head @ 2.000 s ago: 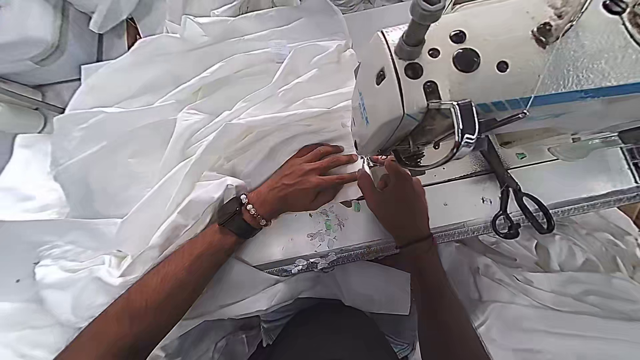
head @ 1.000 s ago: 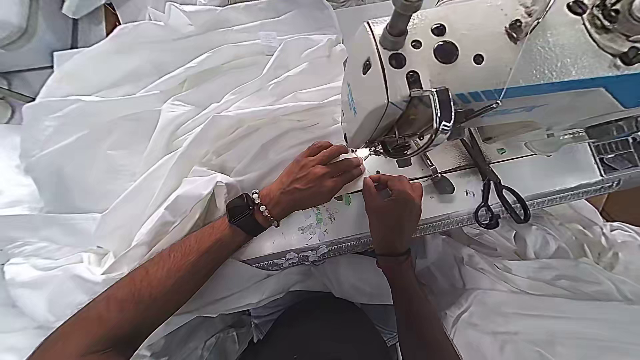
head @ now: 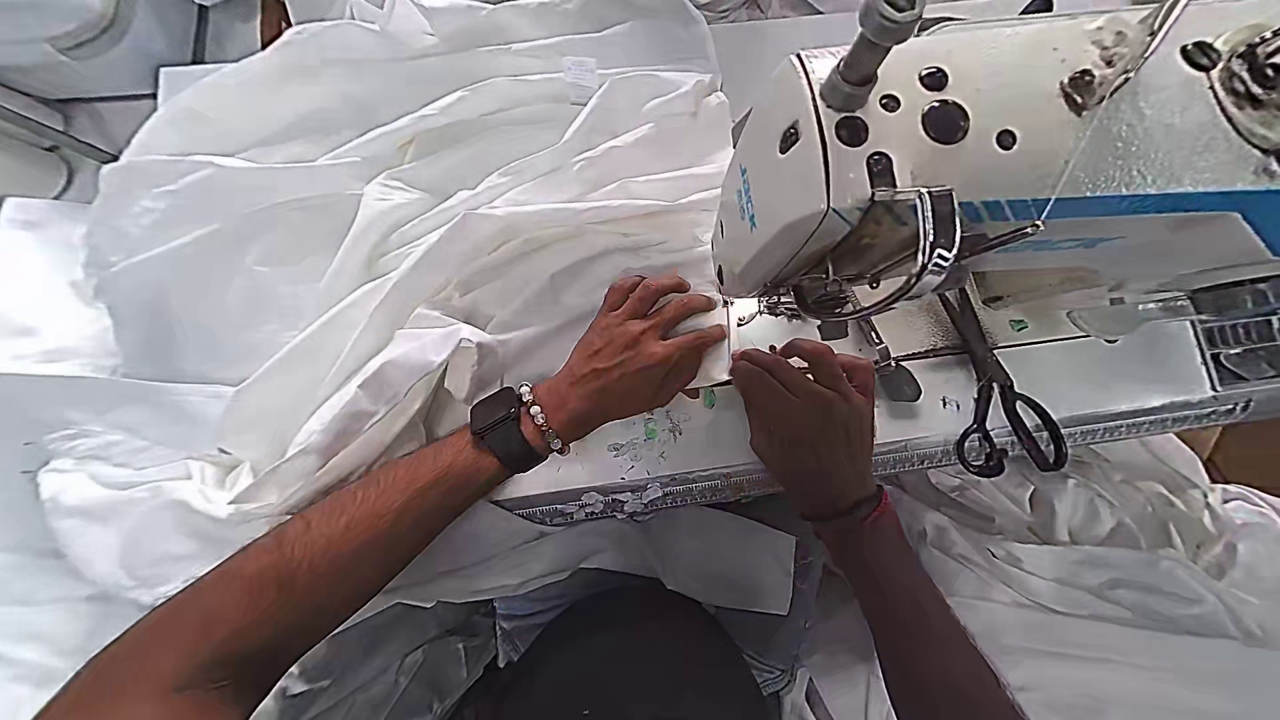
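Observation:
White fabric [head: 400,230] lies in folds left of a Jack industrial sewing machine [head: 880,150], its edge reaching the lit presser foot [head: 775,305]. My left hand [head: 640,350] rests on that fabric near its edge, fingers bent and slightly apart, with a watch and a beaded bracelet at the wrist. Just below the presser foot, my right hand [head: 810,410] has thumb and index finger pinched together at the fabric edge, the other fingers curled. The needle is too small to make out.
Black-handled scissors [head: 990,390] lie on the machine bed, right of my right hand. A measuring tape [head: 700,490] runs along the bed's front edge, with small scraps on it. More white cloth [head: 1090,560] hangs in front at the right. A metal lever [head: 900,380] sits beside my right hand.
My left hand has drawn back a little from the presser foot. My right hand remains close to the fabric edge, with its fingers bent.

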